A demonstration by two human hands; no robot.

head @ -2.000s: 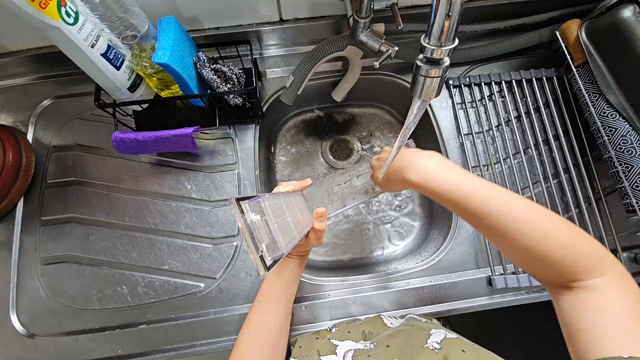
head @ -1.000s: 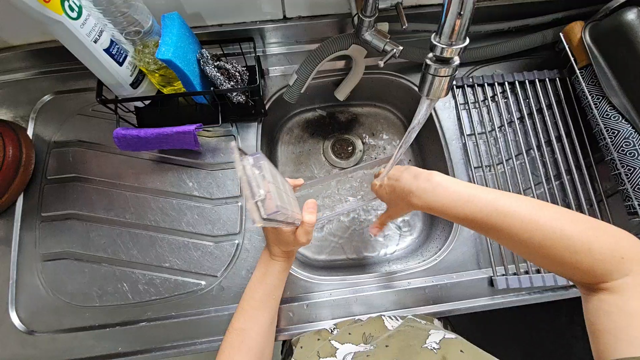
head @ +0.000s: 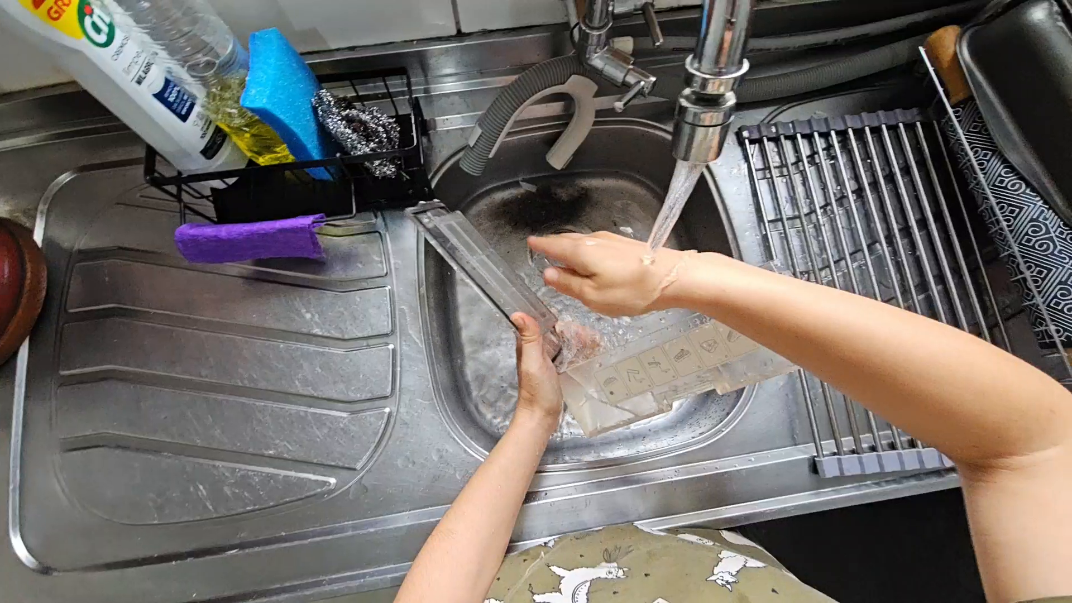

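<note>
My left hand (head: 540, 364) holds a clear plastic hinged case (head: 678, 364) over the steel sink basin (head: 469, 335). One part of the case slants up toward the caddy; the other, a transparent panel with a strip of printed pictograms, reaches right beneath my right forearm. My right hand (head: 599, 268) is above the basin with its fingers extended and nothing in it. Water runs from the chrome faucet (head: 705, 126) onto its wrist. Part of the case is hidden by my left hand and right forearm.
On the left is the ribbed drainboard (head: 226, 335). A black wire caddy (head: 381, 180) holds bottles, a blue sponge (head: 289, 96) and a steel scourer (head: 360, 130); a purple cloth (head: 249, 239) hangs in front. A roll-up drying rack (head: 879, 459) lies right, beside a grey hose (head: 523, 105).
The case has been turned: one part now slants over the basin and the pictogram panel extends right. My right hand has moved up, with water now falling on its wrist.
</note>
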